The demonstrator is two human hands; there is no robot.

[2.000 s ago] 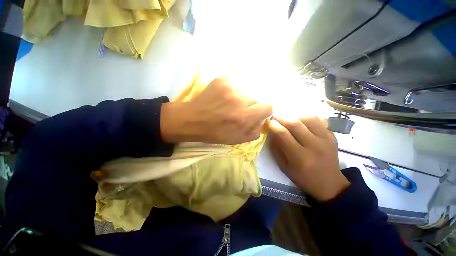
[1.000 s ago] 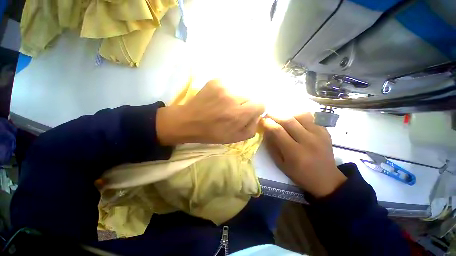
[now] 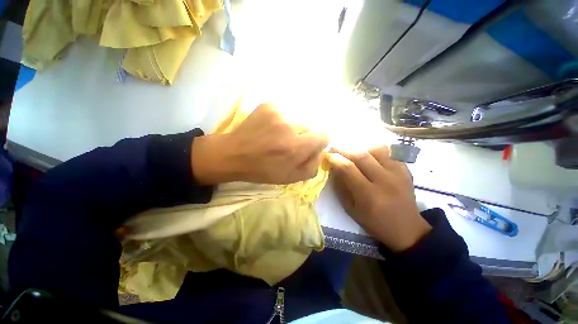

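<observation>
A yellow garment piece (image 3: 272, 234) hangs gathered over the table's front edge onto my lap, with a cream inner layer (image 3: 184, 219) folded across it. My left hand (image 3: 269, 147) grips the top of the piece with closed fingers. My right hand (image 3: 377, 193) lies just right of it, its thumb and index finger pinching the piece's edge. The fingertips of both hands almost touch. Lamp glare washes out the area just beyond them, so the needle and any fabric there cannot be made out.
The sewing machine head (image 3: 456, 50) stands at the upper right, with a grey ribbed knob (image 3: 404, 152) near my right fingers. Blue thread snips (image 3: 488, 218) lie on the table at right. A heap of yellow pieces (image 3: 149, 28) lies at the back left. A measuring strip (image 3: 352, 242) runs along the front edge.
The view has shifted slightly, so the machine head and snips appear further left. My hands keep nearly the same grip on the yellow piece.
</observation>
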